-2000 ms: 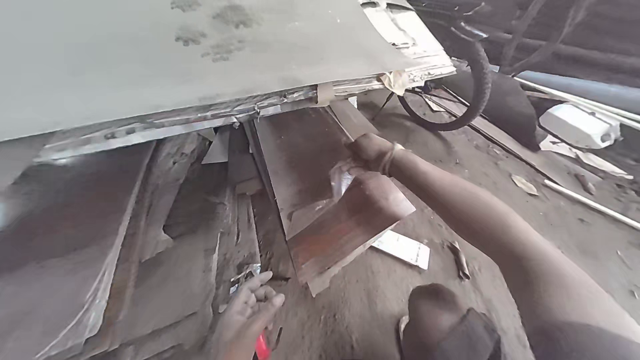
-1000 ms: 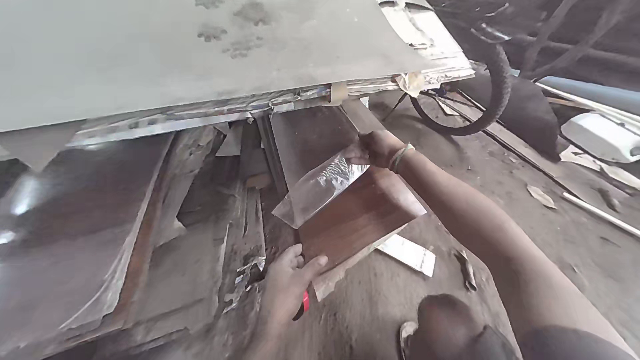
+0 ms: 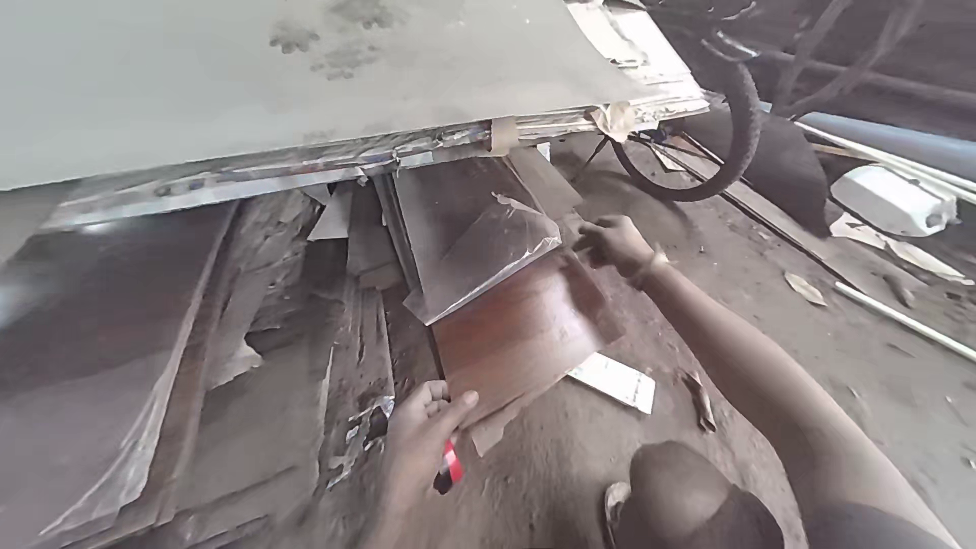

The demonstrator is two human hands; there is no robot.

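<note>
A glossy reddish-brown sheet [image 3: 518, 328] slants out from under a stack of large boards, with a clear plastic film [image 3: 503, 240] peeled back over its upper part. My left hand [image 3: 431, 419] is at the sheet's lower left corner, thumb over the edge; the fingers' hold is partly hidden. A red and black object [image 3: 450, 467] shows beside that hand, too little visible to name. My right hand [image 3: 614, 244] is just right of the sheet, near the film's right end, fingers bent; whether it touches the sheet or film cannot be told.
The stack's pale top board [image 3: 229, 91] overhangs the sheet. Dark film-covered panels [image 3: 99, 305] and torn boards lie left. A white printed piece [image 3: 618, 381] lies on the dirt floor. A bicycle wheel [image 3: 743, 137], a white plastic container [image 3: 888, 200] and a white pipe [image 3: 907, 316] are at right.
The film's lower edge has moved up from the sheet's middle, and my right hand has come away from the film. My left hand, off the sheet two seconds ago, has come to its lower left corner.
</note>
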